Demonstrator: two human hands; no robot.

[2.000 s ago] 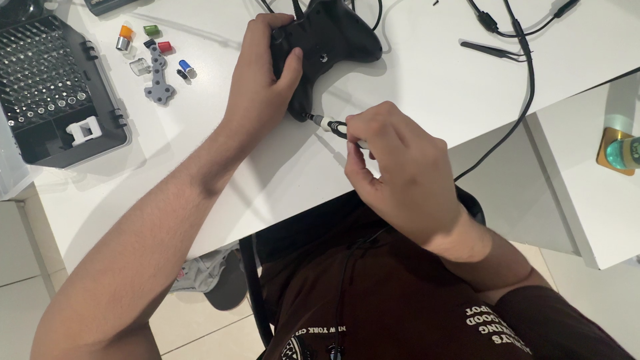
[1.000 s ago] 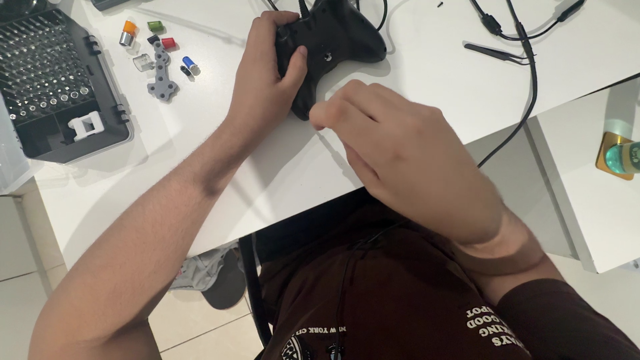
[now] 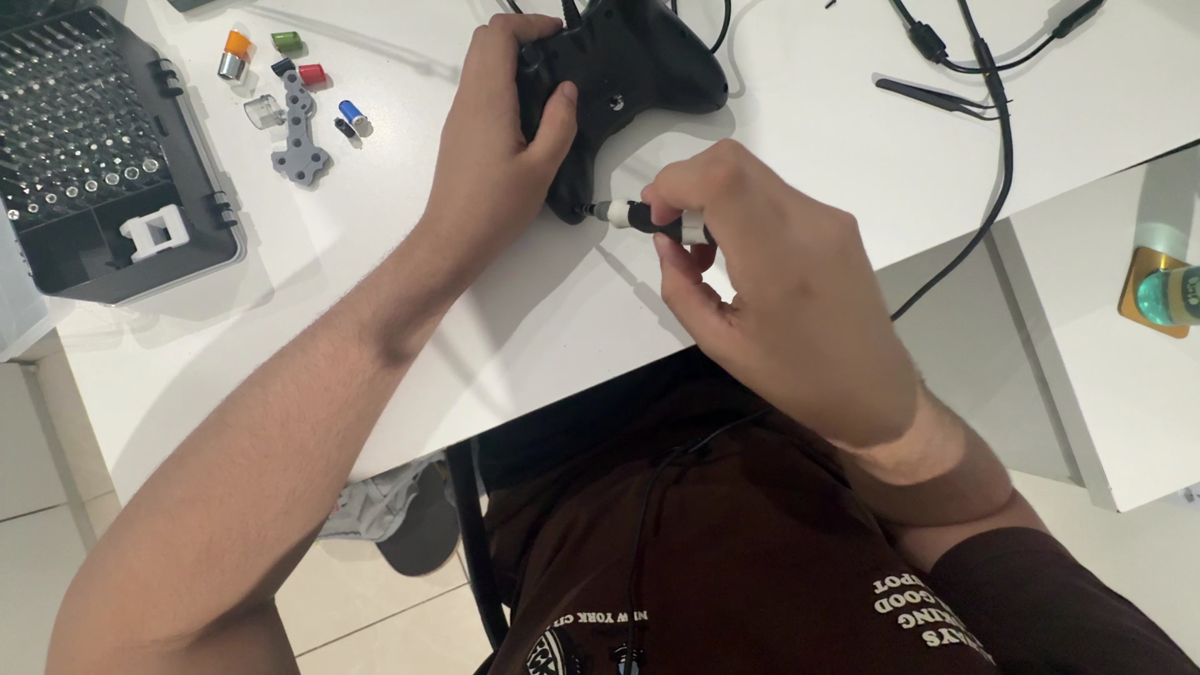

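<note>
A black game controller [image 3: 647,66] lies with its back side up on the white desk. My left hand [image 3: 502,131] grips one side of it, thumb across the shell. Between the fingers of my right hand [image 3: 769,272] is a black and white precision screwdriver [image 3: 647,217], its tip at the end of the controller's near grip. Whether the tip sits in a screw cannot be told. Left of the controller lie a grey rubber button pad [image 3: 300,136] and small cylinders: orange and silver [image 3: 234,53], green [image 3: 287,41], red [image 3: 311,74], blue [image 3: 352,112] and clear [image 3: 263,112].
An open black bit case [image 3: 84,141] full of screwdriver bits holds a white plastic piece [image 3: 155,232] at the left. Black tweezers [image 3: 928,96] and a black cable [image 3: 1001,159] lie at the right. The desk's front edge runs below my hands. A bottle [image 3: 1172,295] stands at far right.
My right hand has turned about the screwdriver, which was mostly hidden behind the fingers a second ago and shows again now. My left hand keeps its hold on the controller.
</note>
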